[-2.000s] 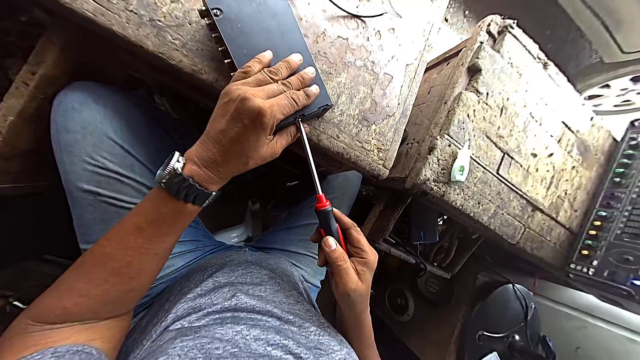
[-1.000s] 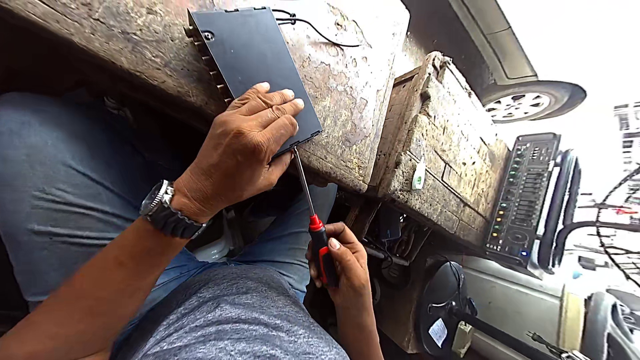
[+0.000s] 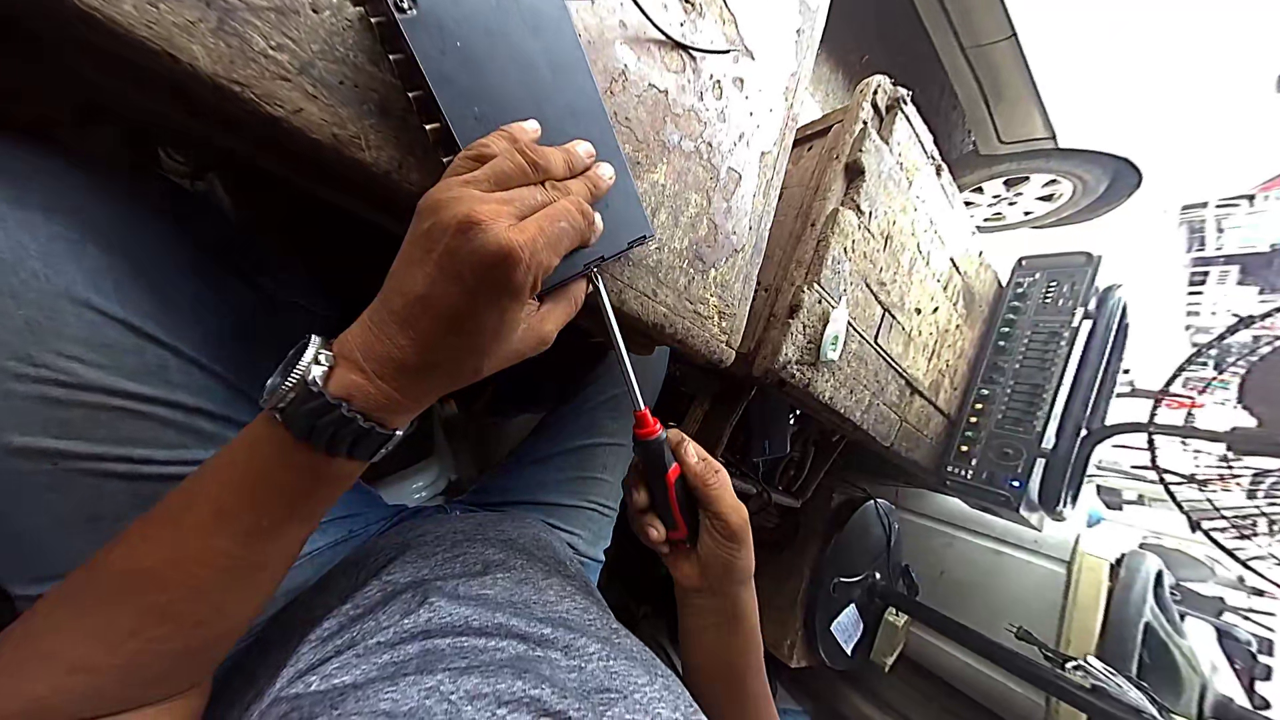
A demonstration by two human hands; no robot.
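Note:
A flat black metal case [image 3: 520, 70] with a row of connectors along its left side lies on a worn wooden workbench [image 3: 690, 170]. My left hand [image 3: 490, 240] rests on its top, fingers spread a little, with the thumb at the near edge. My right hand [image 3: 700, 510] grips the red and black handle of a screwdriver [image 3: 655, 450]. The shaft points up and away, and its tip meets the near edge of the case beside my left thumb. The screw itself is too small to make out.
Right of the bench stands a rough wooden box [image 3: 890, 290] with a small white bottle [image 3: 834, 330] on it. Beyond are an audio mixer or amplifier [image 3: 1020, 380] with knobs, a fan [image 3: 1215, 430] and a car wheel [image 3: 1020, 200]. A black cable [image 3: 680, 40] lies behind the case.
The view has shifted, showing more of the car wheel and fan on the right. My left hand stays on the case, and the screwdriver tip remains at its near edge.

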